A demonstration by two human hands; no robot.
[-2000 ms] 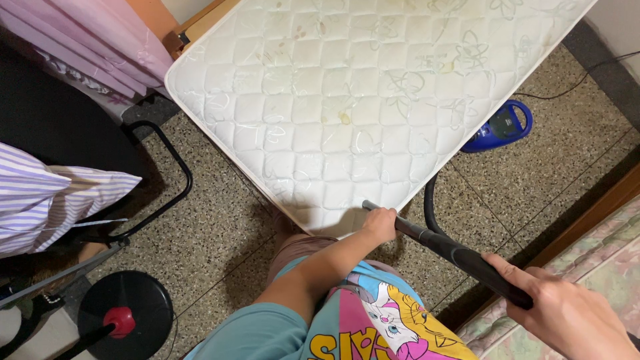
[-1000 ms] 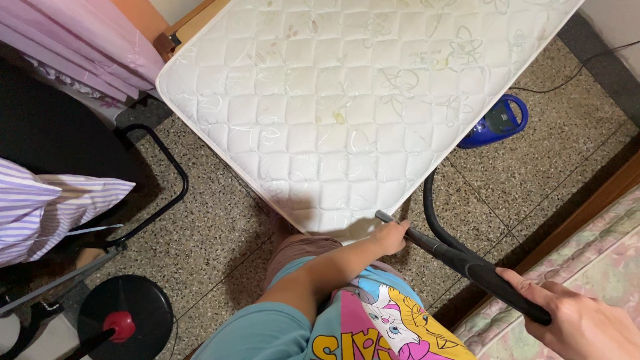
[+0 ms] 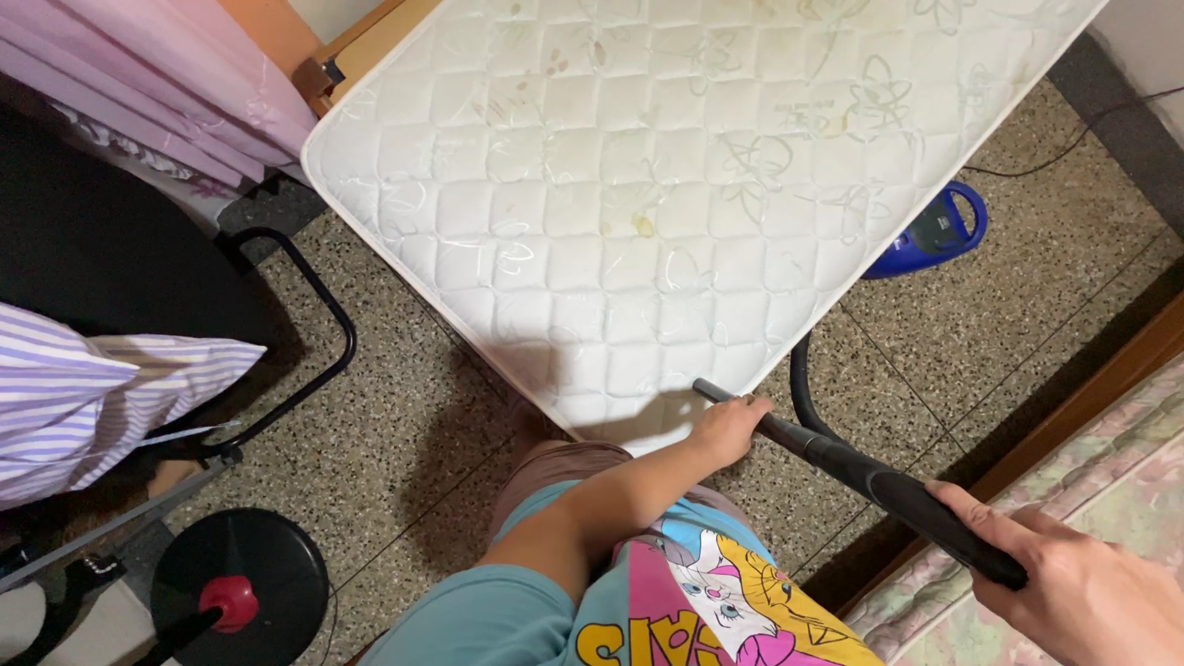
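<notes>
My left hand (image 3: 731,428) grips the grey metal tube near the front end of a vacuum cleaner wand (image 3: 832,460). The black handle at the wand's rear is in my right hand (image 3: 1064,564), at the lower right. The tube's bare tip lies over the near corner of a white quilted mattress (image 3: 629,194), which bears yellow and brownish stains; whether the tip touches it I cannot tell. A black hose (image 3: 803,384) runs beside the mattress edge. The blue vacuum cleaner body (image 3: 930,236) stands on the floor, partly hidden by the mattress.
At the left are an ironing board (image 3: 111,231) with a black cover, a striped cloth (image 3: 102,388) and a pink curtain (image 3: 176,83). A round black base (image 3: 277,555) stands lower left. A floral mattress (image 3: 1064,499) lies lower right. A cable (image 3: 1036,169) crosses the floor.
Between one second ago and now, the wand's tip has shifted slightly towards the left over the mattress corner. Both hands have kept hold of the wand.
</notes>
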